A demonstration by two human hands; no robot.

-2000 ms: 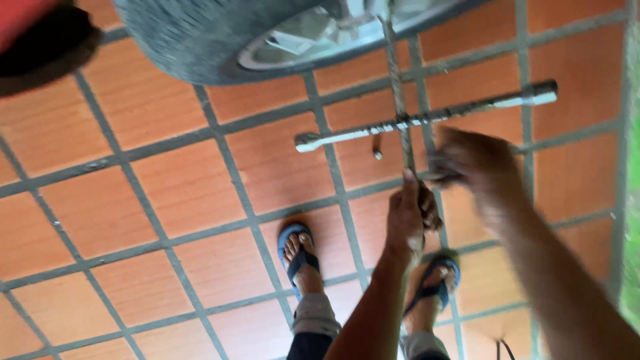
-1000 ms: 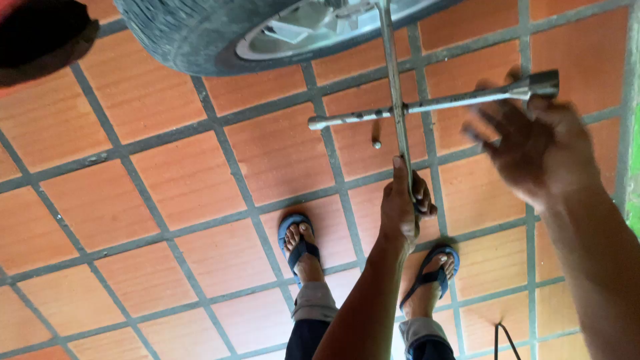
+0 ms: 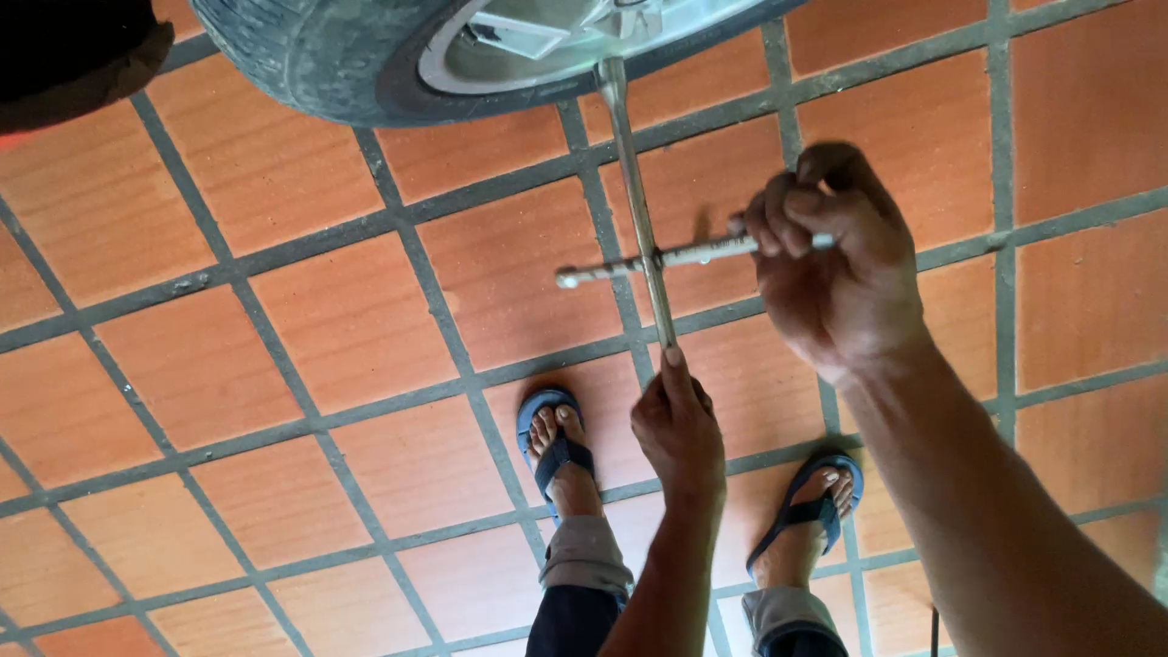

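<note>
A four-way lug wrench (image 3: 631, 173) runs from the wheel rim (image 3: 511, 46) toward me, its far end at the hub area of the wheel. My left hand (image 3: 678, 424) is closed around the near end of the shaft that points at the wheel. Over the right part of the cross bar is my right hand (image 3: 835, 260), its fingers curled at the bar; whether they grip it firmly is not plain. The left end of the cross bar sticks out free above the tiles.
The rubber tire (image 3: 319, 64) fills the top of the view. A dark object (image 3: 73, 55) with a red edge is at the top left. My feet in blue flip-flops (image 3: 550, 401) stand on the orange floor tiles (image 3: 392, 465). A thin dark cord or rod (image 3: 934, 630) shows at the bottom right.
The cross bar of the wrench has turned. My right hand, apart from the bar with spread fingers a second ago, is now curled at its right part. My left hand keeps hold of the shaft.
</note>
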